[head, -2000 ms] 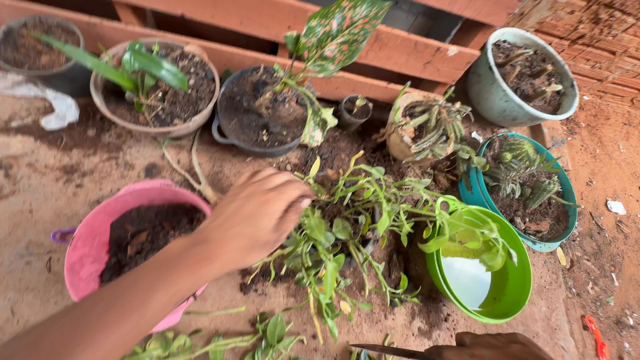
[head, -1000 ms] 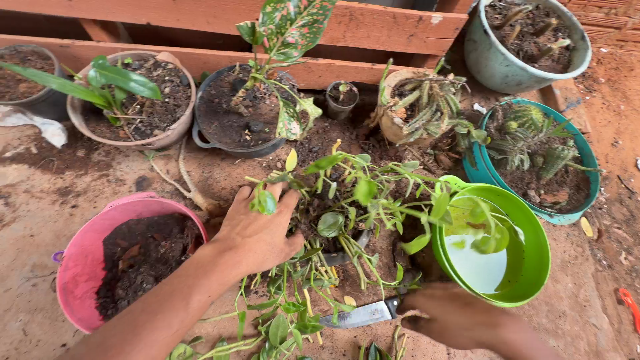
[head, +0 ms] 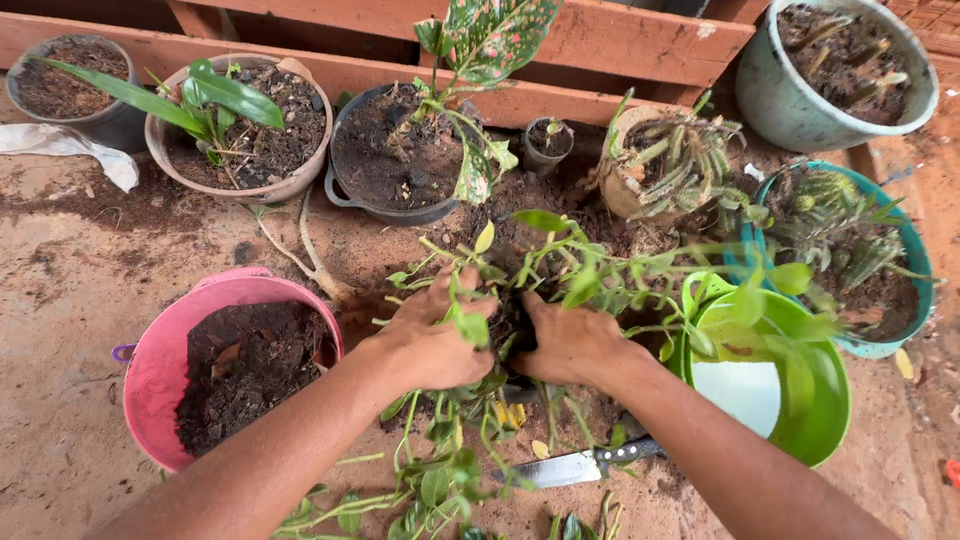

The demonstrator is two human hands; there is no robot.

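Both hands are in the middle of a leafy trailing plant (head: 585, 277) growing from a dark pot that is mostly hidden. My left hand (head: 435, 334) presses among the stems on the pot's left side, its fingertips partly covered by leaves. Opposite it, my right hand (head: 574, 341) reaches down at the soil, with fingertips hidden; whether either hand grips anything is unclear. A kitchen knife (head: 562, 469) with a black riveted handle lies on the ground near my right forearm. Cut stems with leaves (head: 431, 487) lie below the pot.
A pink bucket of soil (head: 142, 390) stands at left, a green bucket holding liquid (head: 832, 405) at right. Behind are a black pot (head: 420, 216), a brown pot (head: 244, 196), a small pot (head: 544, 161), a cactus pot (head: 619, 187), a teal pot (head: 919, 255) and a wooden slatted structure (head: 630, 45).
The right hand has let go of the knife, which now lies on the ground, and has moved up and left into the plant beside the left hand.
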